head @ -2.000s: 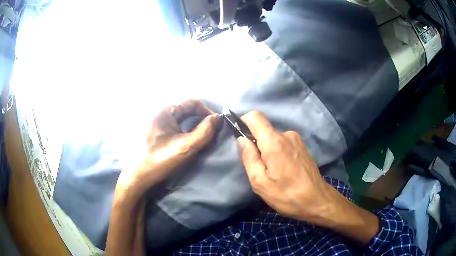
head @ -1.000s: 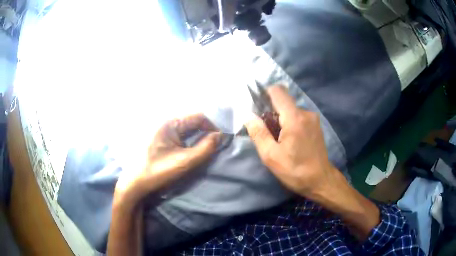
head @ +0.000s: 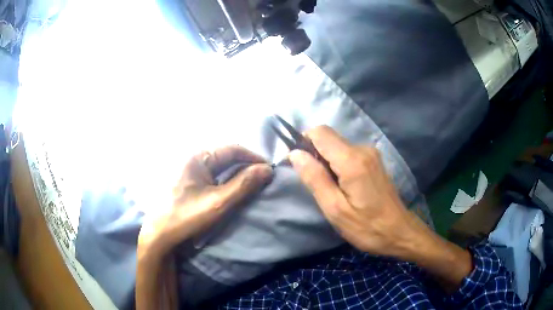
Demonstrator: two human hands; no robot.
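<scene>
A light grey garment panel (head: 285, 218) lies under both hands, washed out white by the lamp at its upper left. My left hand (head: 218, 187) pinches a raised fold of the cloth between thumb and fingers. My right hand (head: 358, 187) holds dark thread snips (head: 292, 136), their two pointed blades apart and aimed up and left, just above the cloth. The right thumb and index finger are close to the left fingertips. Any thread or slit at the fingertips is too small to make out.
The sewing machine's needle area (head: 242, 36) and dark knobs (head: 296, 41) are above the work. Dark grey cloth (head: 418, 91) covers the right side. The pale table edge (head: 60, 236) curves at left. White scraps (head: 470, 194) lie at right. A blue checked shirt (head: 364, 284) is below.
The snips and right hand moved up and right, then came back left. The blades have parted. The left hand keeps its pinch, slightly lower than at first.
</scene>
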